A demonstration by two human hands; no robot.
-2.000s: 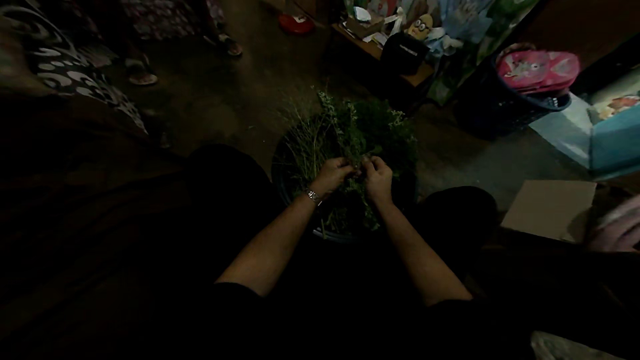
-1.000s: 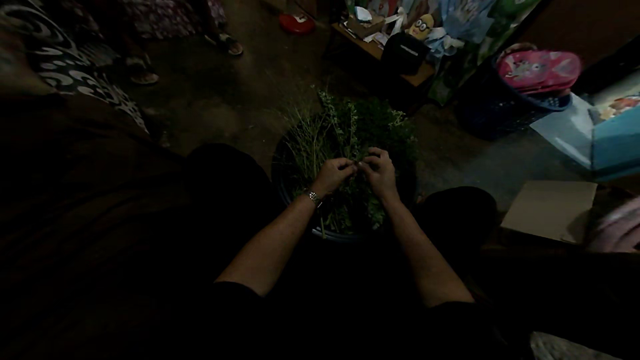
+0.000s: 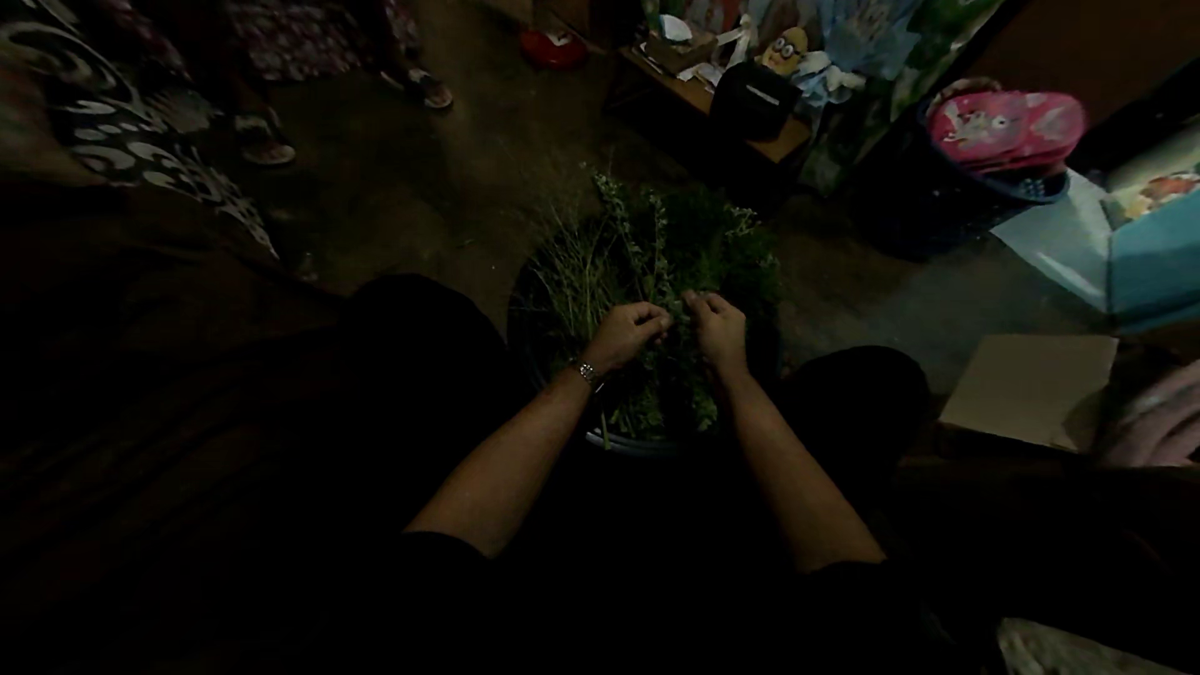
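Between my knees stands a round dark tub (image 3: 637,444) heaped with leafy green herb stems (image 3: 656,244) and thin, paler stalks (image 3: 577,281). My left hand (image 3: 633,333), with a metal wristwatch (image 3: 587,371) on its wrist, is over the middle of the tub, thumb and fingertips pinched together on a green stem. Just to its right, my right hand (image 3: 717,328) has its fingers bent around part of the greenery. A small gap lies between the two hands. The dim light hides which sprig each hand grips.
A low wooden table (image 3: 689,89) with a black bag (image 3: 755,98) stands ahead. On the right are a dark blue basket (image 3: 1008,187) with a pink bag (image 3: 1008,127), a light blue box (image 3: 1158,272) and a cardboard box (image 3: 1031,389). Sandalled feet (image 3: 427,86) of a person show upper left.
Both hands stay over the tub. My right hand's fingers, more raised one second ago, are now bent lower, and the hands have drawn slightly apart.
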